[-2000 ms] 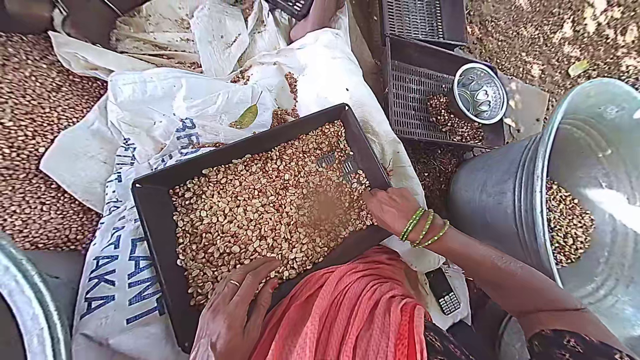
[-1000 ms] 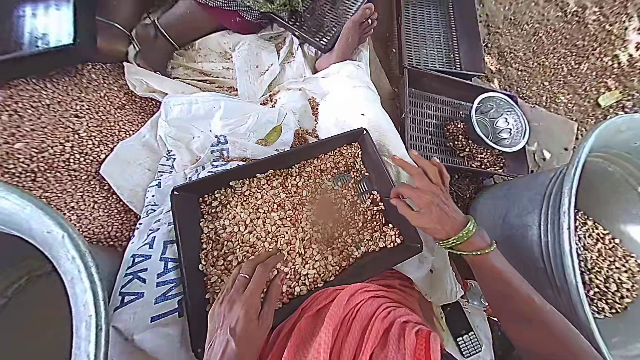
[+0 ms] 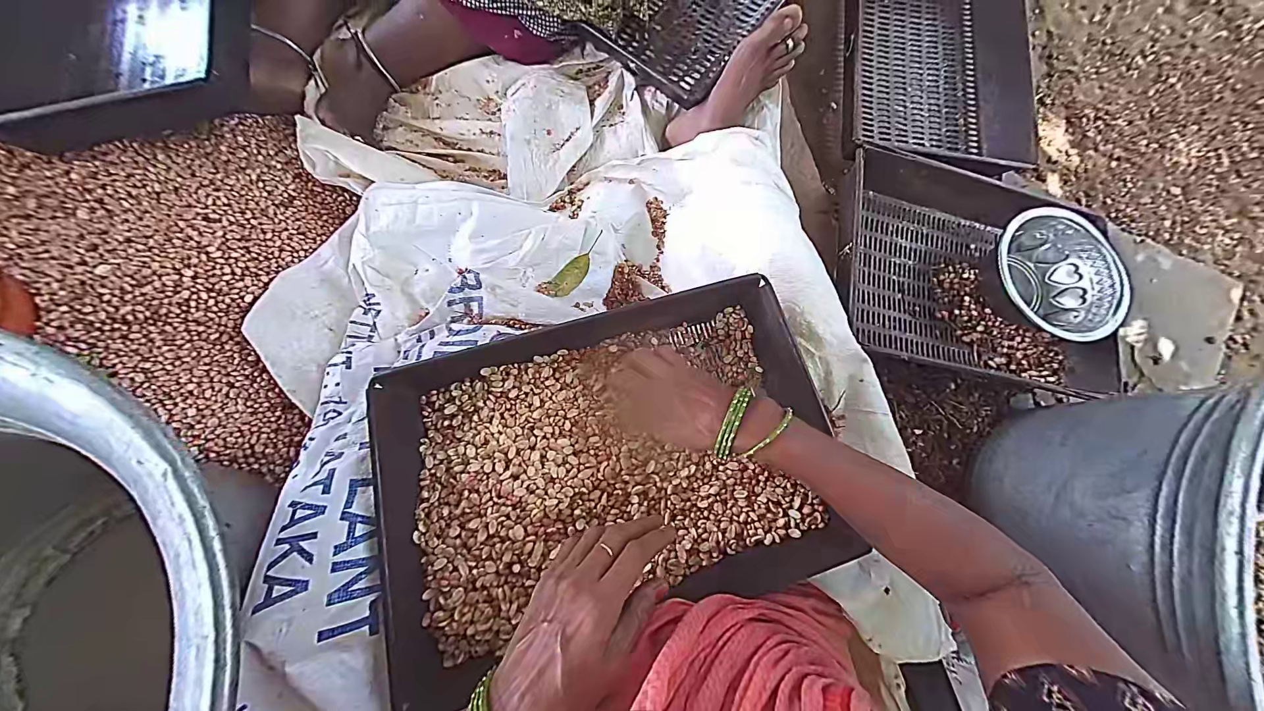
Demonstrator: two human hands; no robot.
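Note:
A dark sieve tray (image 3: 395,464) full of pale, split-looking seeds or beans (image 3: 513,444) lies tilted across my lap, over a printed white woven sack (image 3: 336,533). My right hand (image 3: 667,400), with green bangles at the wrist, is down among the beans near the tray's far right part; it is blurred and its fingertips are hard to make out. Some slots of the tray's base show just beyond it. My left hand (image 3: 583,592), with a ring, rests over the tray's near edge, its fingers spread and touching the beans.
A heap of brownish beans (image 3: 148,257) lies at left, by a metal vessel's rim (image 3: 148,464). Another person's foot (image 3: 746,79) is at top, beside a slotted tray (image 3: 691,49). At right are another slotted tray (image 3: 908,267) holding a metal bowl (image 3: 1065,275), and a metal bucket (image 3: 1106,513).
My right hand has moved from the tray's right edge, where it was raised one second ago, leftward onto the beans. My left hand remains at the near edge.

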